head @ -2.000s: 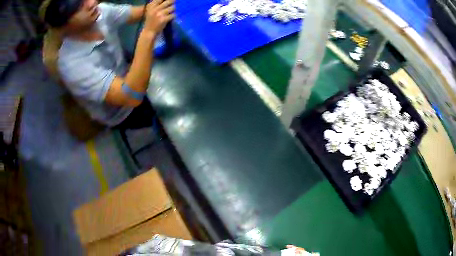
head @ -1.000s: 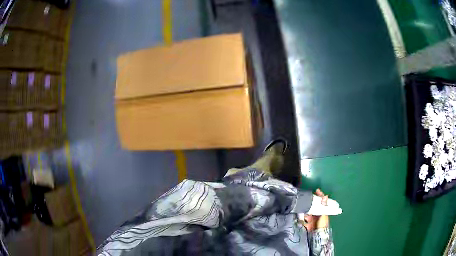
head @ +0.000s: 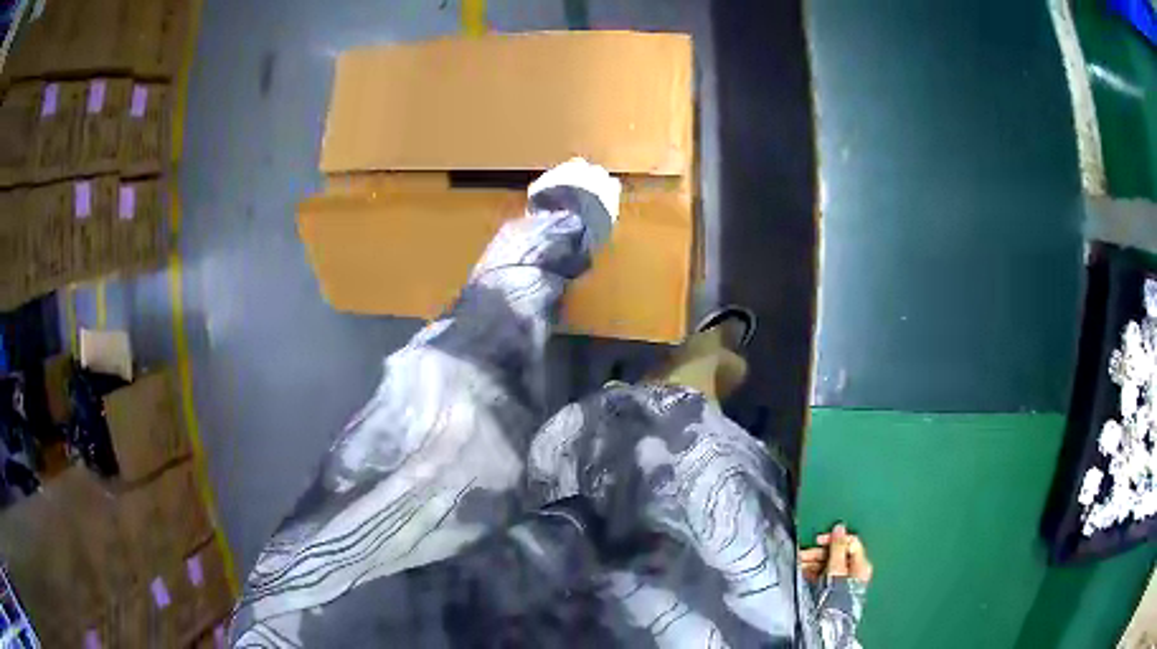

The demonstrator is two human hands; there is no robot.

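Note:
A tan cardboard carton (head: 508, 108) stands on the floor in front of me, with a narrow dark gap between its top flaps. My left hand (head: 577, 190), in a white glove, is on the carton at this gap. Its fingertips are hidden, so I cannot tell whether it grips a flap. My right hand (head: 837, 555) is bare and lies at the near edge of the green bench (head: 933, 488), fingers loosely bent, with nothing visible in it.
A black tray (head: 1078, 418) with white parts is on the bench at the right, cut off by the frame. Stacked cartons (head: 83, 241) stand at the left beyond a yellow floor line. A shoe (head: 723, 332) is between the carton and the bench.
My view has swung from the bench down to the floor. My gloved left hand has moved from beside my right hand to the carton. The gap between its flaps has opened.

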